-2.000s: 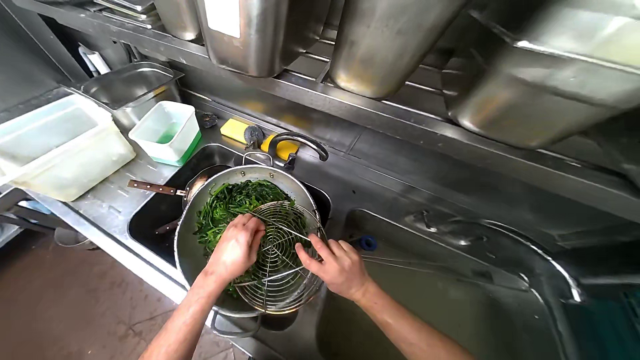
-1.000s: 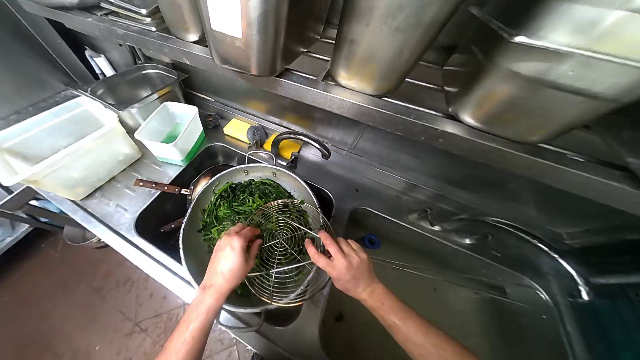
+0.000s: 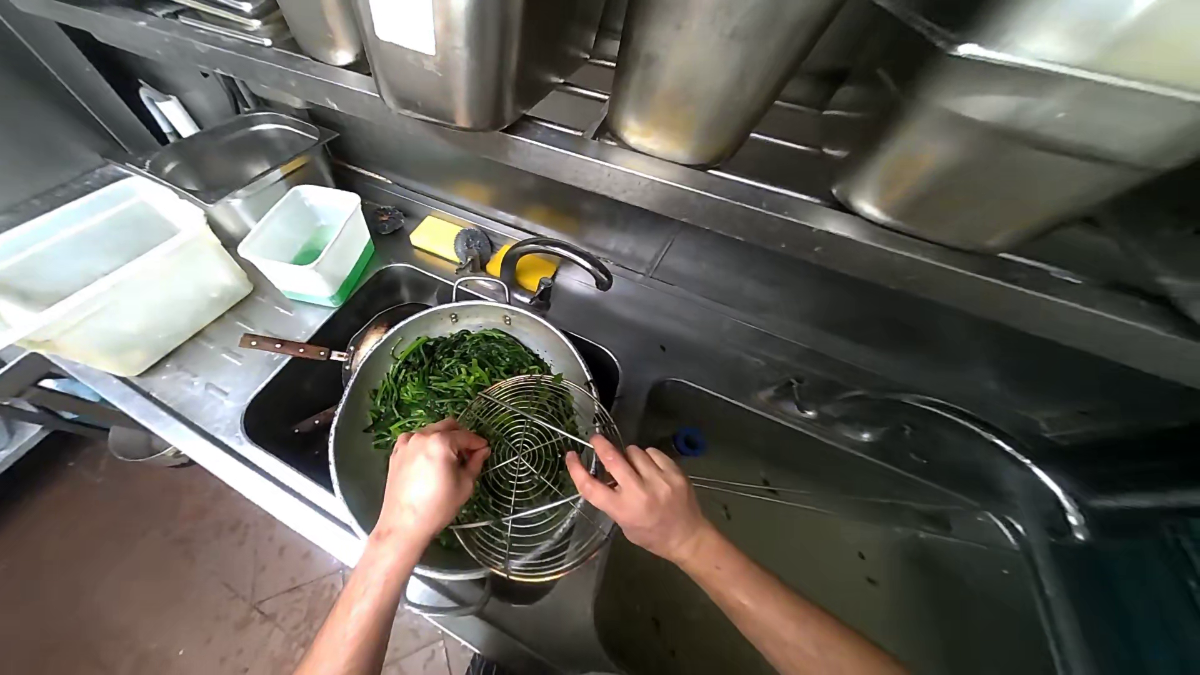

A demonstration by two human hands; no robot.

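Note:
Chopped leafy greens (image 3: 441, 375) lie in a large two-handled metal pan (image 3: 356, 487) set over the left sink. A round spiral-wire skimmer (image 3: 525, 459) rests tilted over the pan's right side, its long wire handle reaching right across the other sink. My left hand (image 3: 436, 473) is at the skimmer's left part, thumb and fingertips pinched together; whether they hold a bit of green or a wire is too small to tell. On the skimmer's right rim is my right hand (image 3: 642, 487), its thumb and forefinger spread against the wires.
Cloudy water with floating bits fills the right sink (image 3: 797, 562). Behind the pan are a black curved tap (image 3: 562, 248) and yellow sponges (image 3: 436, 237). White plastic tubs (image 3: 141, 300) stand left. A wooden-handled pan (image 3: 286, 347) lies under the large pan. Metal containers (image 3: 450, 66) line the shelf above.

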